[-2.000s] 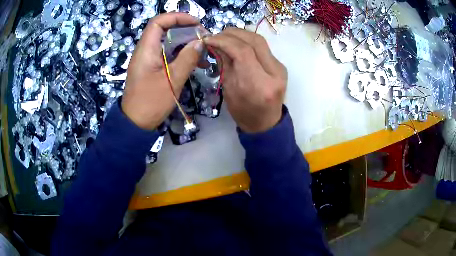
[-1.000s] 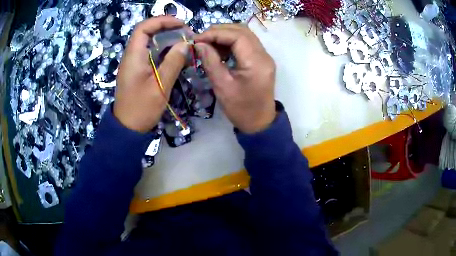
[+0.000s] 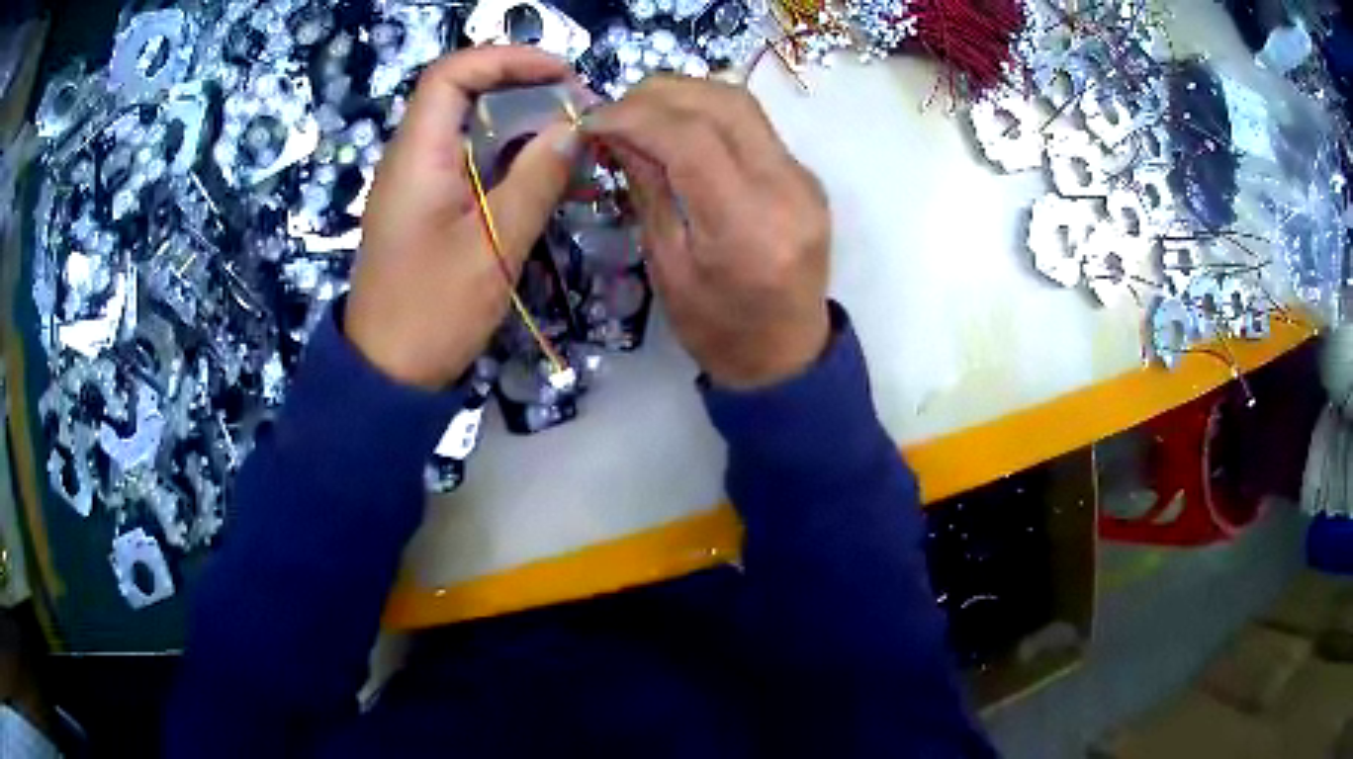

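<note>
My left hand (image 3: pixel 445 223) holds a squarish LED board (image 3: pixel 527 113) between thumb and fingers, its plain side up. A yellow lead (image 3: pixel 503 255) with a red strand hangs from the board's left side, with a white plug (image 3: pixel 561 380) at its lower end. My right hand (image 3: pixel 735 223) pinches a red lead (image 3: pixel 604 137) at the board's right edge. The fingertips hide the plug and socket there, so I cannot tell whether they are joined.
Unwired boards (image 3: pixel 186 282) are heaped at left, some under my hands. Wired boards (image 3: pixel 1091 223) lie at right. A red lead bundle (image 3: pixel 968 40) and yellow leads (image 3: pixel 803 18) lie at the far side. The table's yellow-orange edge (image 3: pixel 1024 449) is near me; a carton (image 3: pixel 1091 593) and red stool (image 3: pixel 1187 489) stand below.
The board moved slightly left, then a little back right. The yellow lead still hangs from it. My right fingers have shifted and curled at the board's right edge, and the red lead's free end is less visible.
</note>
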